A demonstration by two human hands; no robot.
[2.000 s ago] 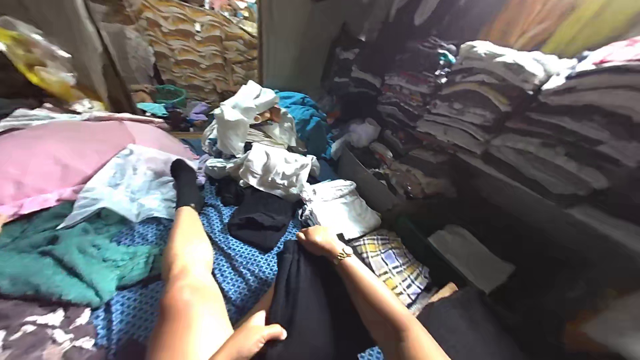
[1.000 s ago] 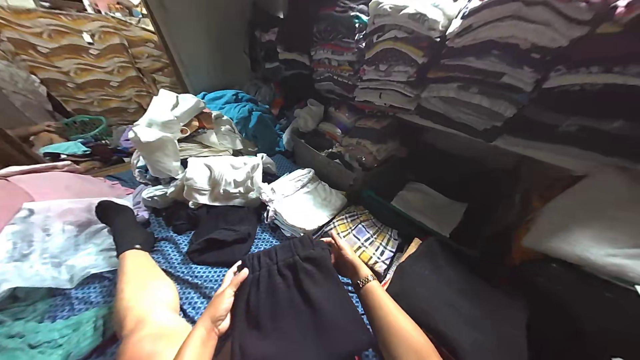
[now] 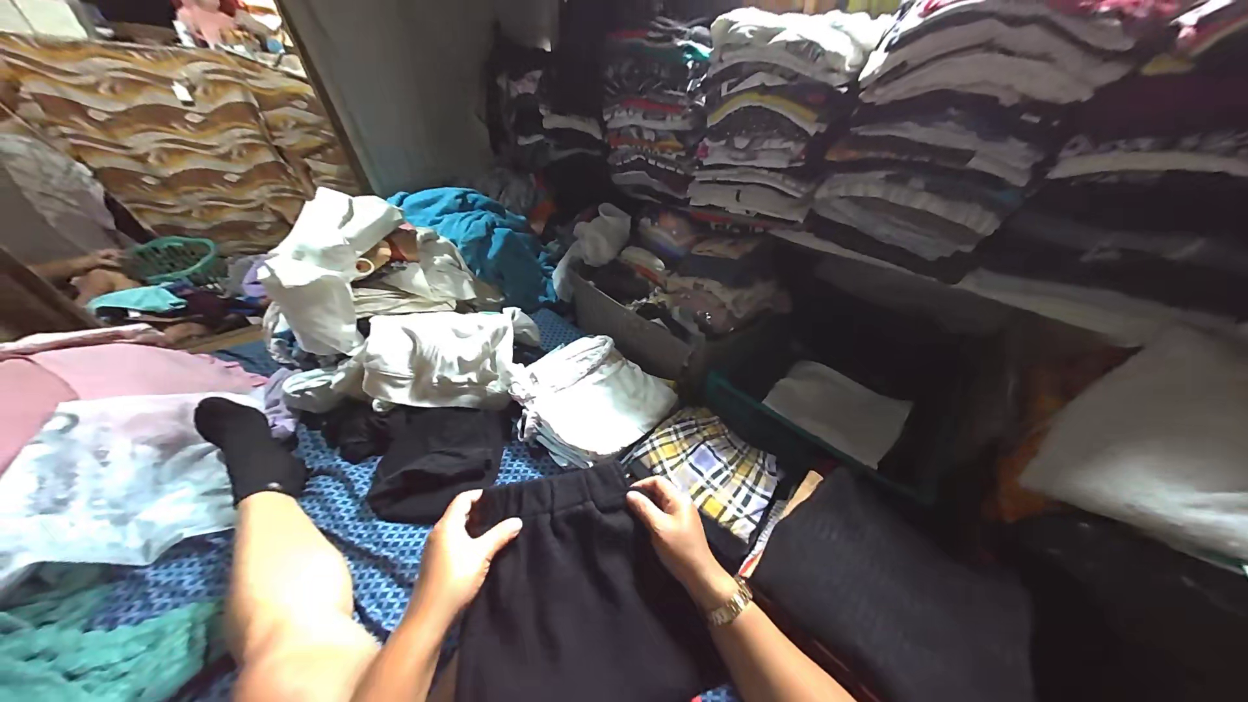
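A black garment with a gathered elastic waistband [image 3: 575, 585] lies spread between my hands, its lower part cut off by the frame's bottom edge. My left hand [image 3: 468, 551] grips the waistband's left end between thumb and fingers. At the right end, my right hand [image 3: 668, 517] pinches the same band; a metal watch is on that wrist. Just beyond are a folded black cloth [image 3: 439, 463], a stack of folded white clothes [image 3: 595, 395] and a yellow, white and dark plaid cloth [image 3: 717, 468]. Dark folded fabric [image 3: 887, 585] lies right of my right forearm.
A heap of white clothes [image 3: 439, 356] and a teal cloth [image 3: 478, 234] lie farther back. Behind the hands at right stand a grey box [image 3: 634, 327] and a green-rimmed bin [image 3: 731, 400]. Stacked clothes [image 3: 760, 117] line the shelf. My socked foot [image 3: 249, 448] rests on the blue patterned sheet [image 3: 351, 487].
Two seconds ago the black garment was bunched, with my left hand lower down; now its waistband is stretched flat between both hands. The view has swung right.
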